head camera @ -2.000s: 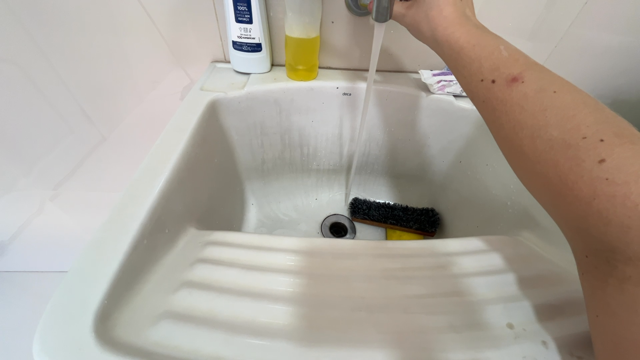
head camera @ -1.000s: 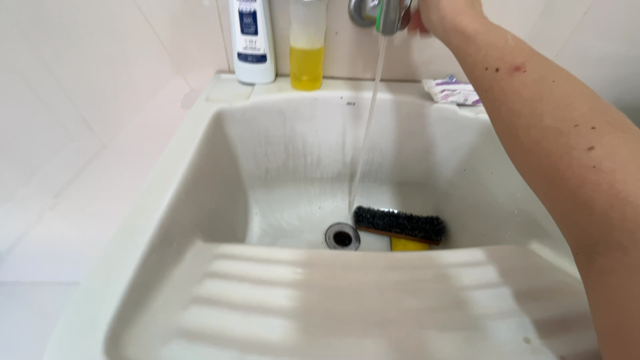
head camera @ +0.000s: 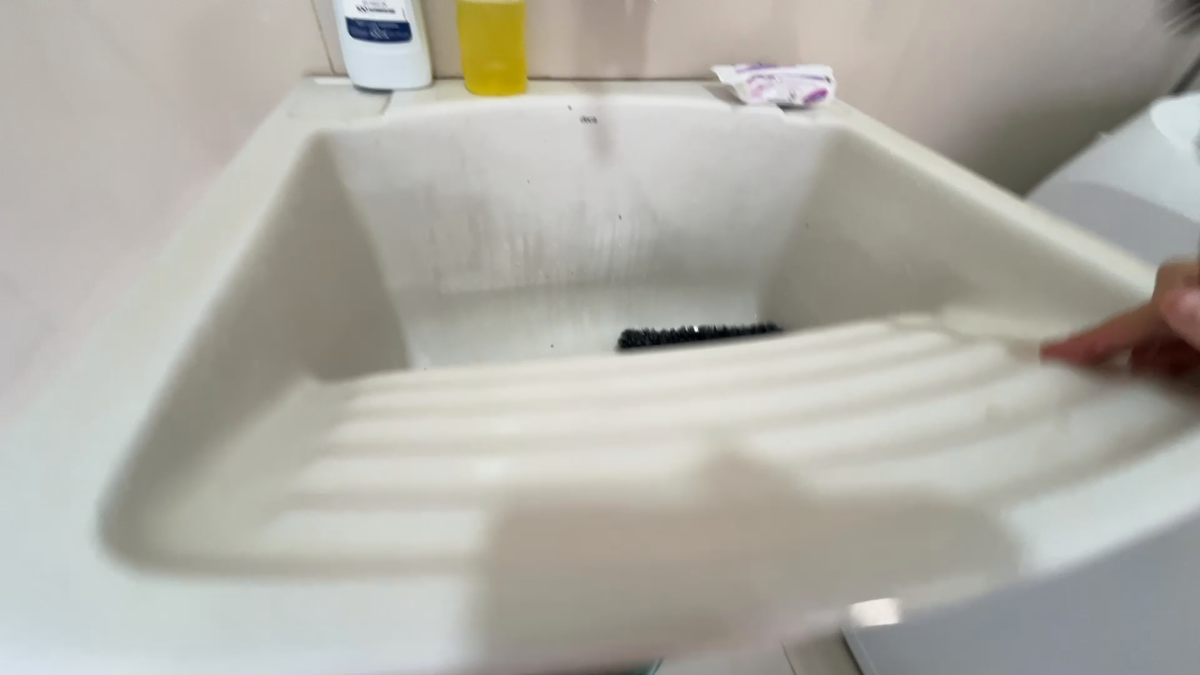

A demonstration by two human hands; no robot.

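Note:
At the right edge of the view, my right hand [head camera: 1139, 333] is partly cut off and blurred, with a finger reaching over the ribbed washboard slope [head camera: 600, 441] of a white laundry sink [head camera: 234, 272]. Whether it holds anything is not clear. My left hand is out of view. A brush with black bristles [head camera: 698, 336] lies in the basin behind the top of the slope, which hides its lower part. The drain is hidden too.
On the back ledge stand a white bottle [head camera: 382, 47] with a blue label and a clear container of yellow liquid [head camera: 494, 52]. A crumpled white and purple wrapper [head camera: 778, 84] lies at the ledge's right. A white rounded object [head camera: 1125, 178] is beyond the right rim.
My right hand has left the tap, where it was one second ago, and is now low at the sink's right side. The view has shifted, so the tap is out of frame.

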